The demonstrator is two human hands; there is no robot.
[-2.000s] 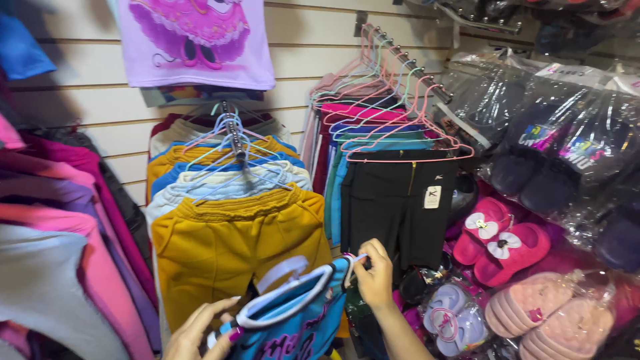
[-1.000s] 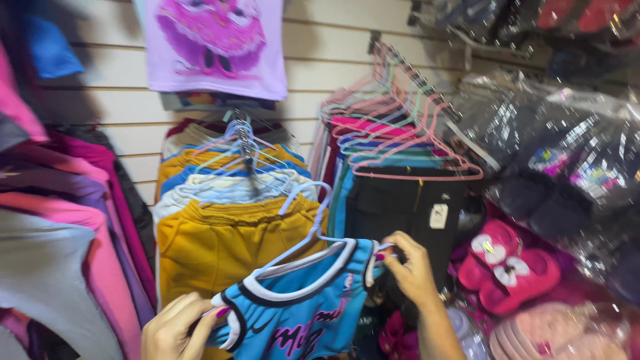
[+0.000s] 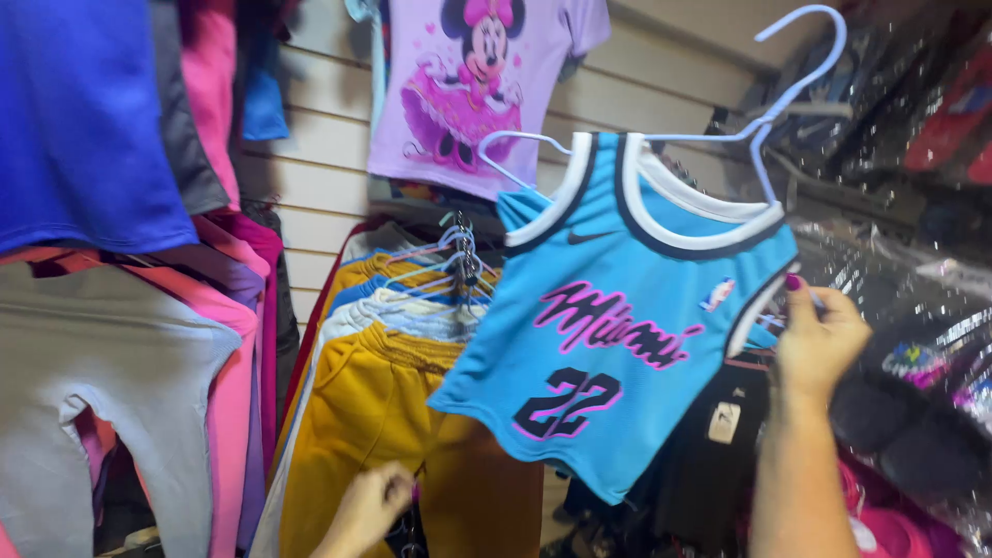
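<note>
My right hand (image 3: 818,333) grips the armhole edge of a small blue sleeveless jersey (image 3: 620,310) with white and black trim, seemingly along with the hanger end there. The jersey tilts on a pale lilac plastic hanger (image 3: 806,77), whose hook points up and left. Lower down, my left hand (image 3: 376,500) is in front of mustard trousers (image 3: 372,418), fingers curled near a small dark item (image 3: 409,535); blur hides whether it is held.
Leggings (image 3: 116,364) hang at left under a blue garment (image 3: 85,124). A lilac T-shirt (image 3: 465,101) hangs on the slatted wall (image 3: 318,155). Black trousers with a tag (image 3: 723,422) hang behind the jersey, and wrapped footwear (image 3: 914,418) fills the right side.
The jersey has risen and is spread out on its hanger, the right hand still at its edge. The left hand has let go of the jersey's other side and is now lower.
</note>
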